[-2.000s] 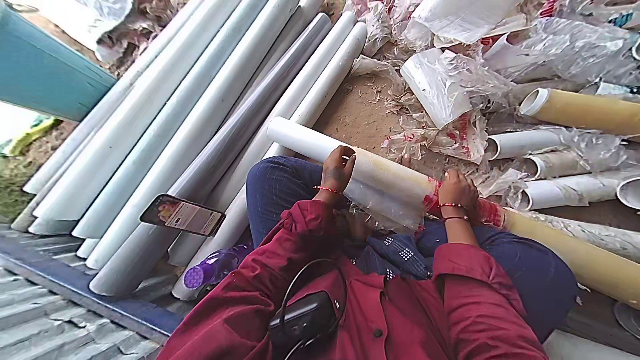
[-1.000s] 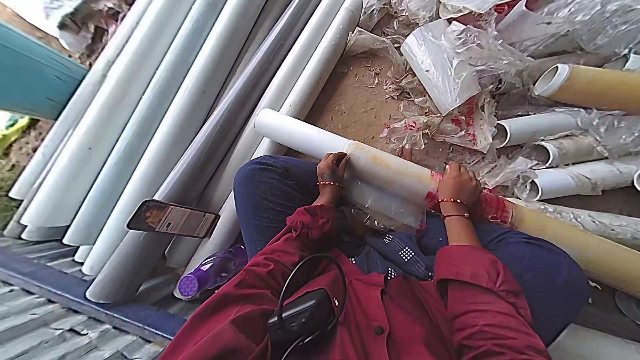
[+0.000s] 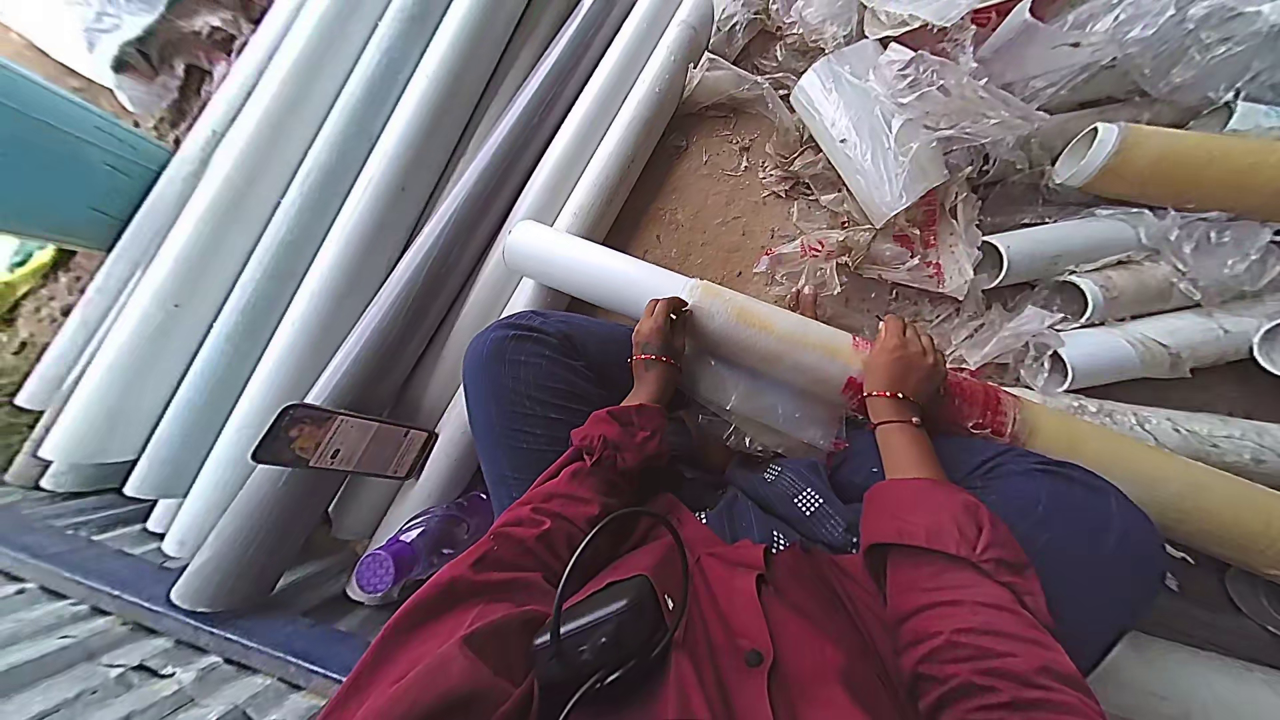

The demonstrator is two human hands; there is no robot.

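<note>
A long white pipe [image 3: 600,270] in yellowed plastic wrap with red print lies slanting across my lap, its bare white end at the upper left. My left hand [image 3: 660,345] grips the edge of the wrap where the bare white part begins. Farther right, my right hand [image 3: 903,365] is closed on the wrapped pipe beside the red print. A loose flap of clear plastic film [image 3: 765,395] hangs below the pipe between both hands. Each wrist wears beaded bands. The undersides of my fingers are hidden.
Several long white and grey pipes [image 3: 330,270] lie side by side at left, a phone [image 3: 343,441] on one. A purple-capped bottle [image 3: 420,545] lies by my knee. Torn plastic wrap [image 3: 880,130] covers the dirt ground ahead. More pipes [image 3: 1180,170] lie at right. A metal sheet edge runs lower left.
My left hand has moved slightly down the near side of the pipe at the wrap's edge. My right hand stays near the red print.
</note>
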